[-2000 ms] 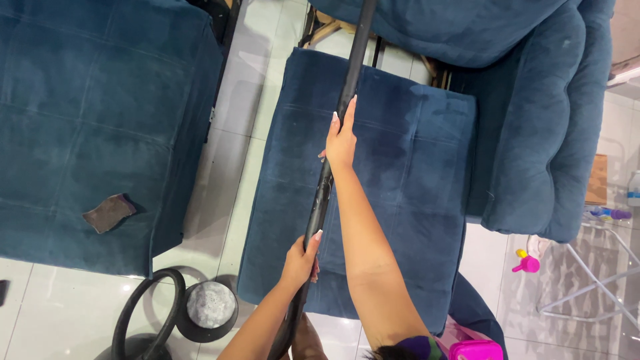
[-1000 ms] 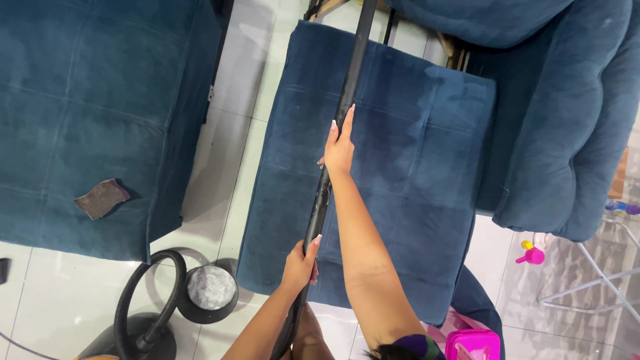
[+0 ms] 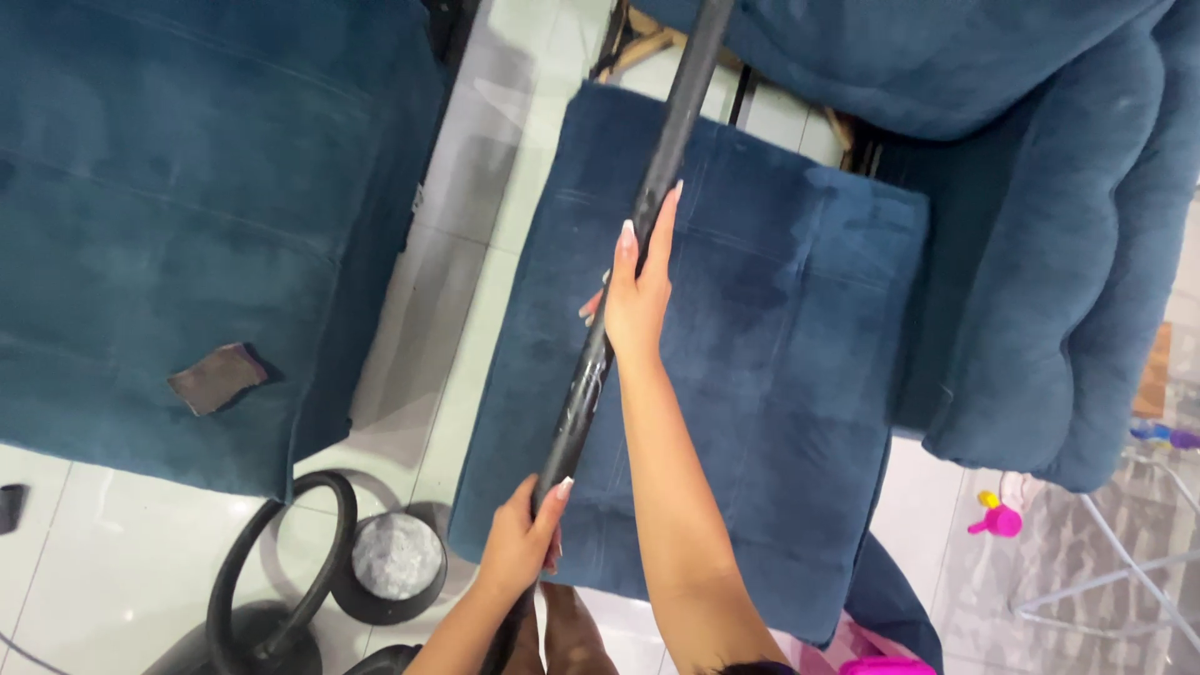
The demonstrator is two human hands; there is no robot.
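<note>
A long black vacuum tube (image 3: pixel 583 380) runs from the bottom centre to the top edge, where its far end is out of view. My left hand (image 3: pixel 525 539) grips its lower part. Farther up, my right hand (image 3: pixel 639 291) is wrapped around the same tube, thumb and index finger lying along it. Beneath the tube lies a blue upholstered sofa seat (image 3: pixel 750 394), with darker patches on its fabric. The black hose (image 3: pixel 225 581) curves at the lower left beside a dark vacuum body (image 3: pixel 248 647).
Another blue upholstered piece (image 3: pixel 187 234) at left bears a grey-brown sponge (image 3: pixel 220 378). A dark round container with pale, foamy contents (image 3: pixel 397 555) stands on the tiled floor. At right are a padded sofa arm (image 3: pixel 1022 309), a pink plastic toy (image 3: pixel 998 521) and a white metal rack (image 3: pixel 1116 553).
Both hands keep their hold on the tube throughout, with no plain change in their places along it. The view has shifted slightly.
</note>
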